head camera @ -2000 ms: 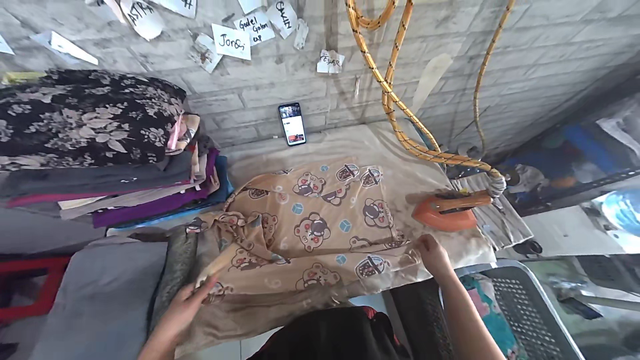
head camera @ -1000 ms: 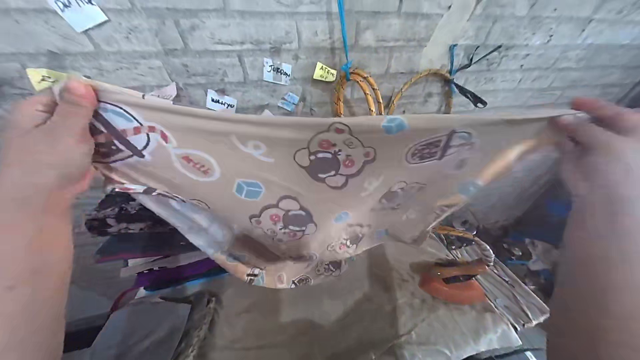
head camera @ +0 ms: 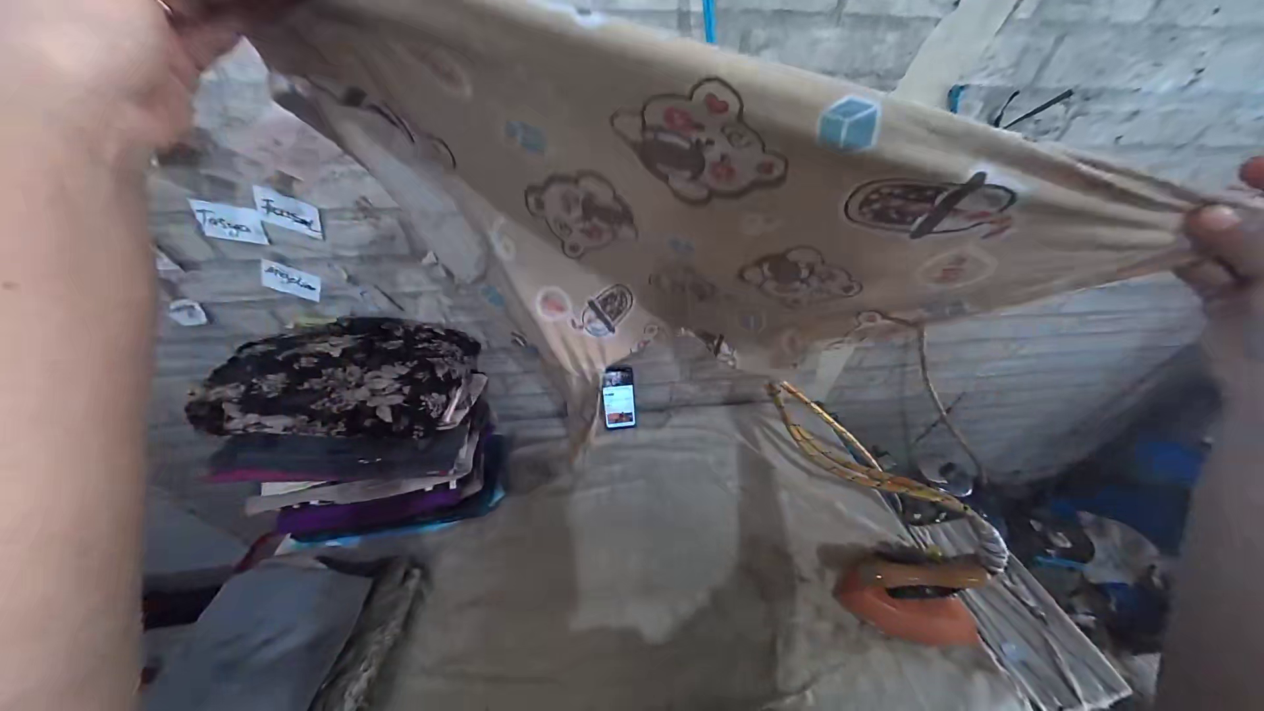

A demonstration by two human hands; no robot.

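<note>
A beige cloth printed with bears and drink cups (head camera: 691,197) hangs stretched in the air between both hands. My left hand (head camera: 178,69) grips its upper left part at the top of the view, its fingers partly out of frame. At the right edge, my right hand (head camera: 1224,237) pinches the gathered right corner. Below the cloth lies the cloth-covered ironing surface (head camera: 632,553). An orange clothes iron (head camera: 913,602) rests on its right side, with a yellow patterned cord (head camera: 849,469) rising behind it.
Folded fabrics (head camera: 365,474), topped by a black floral cloth (head camera: 346,380), are stacked at the left. A grey folded cloth (head camera: 257,632) lies nearer. A phone (head camera: 619,397) stands against the brick wall. Paper notes with writing (head camera: 229,221) are stuck on the wall. Blue items (head camera: 1175,464) sit at the right.
Two seconds ago the printed cloth lay on the ironing surface; one second ago both hands held it up. Now it is raised higher and slants down to the right. The view has shifted.
</note>
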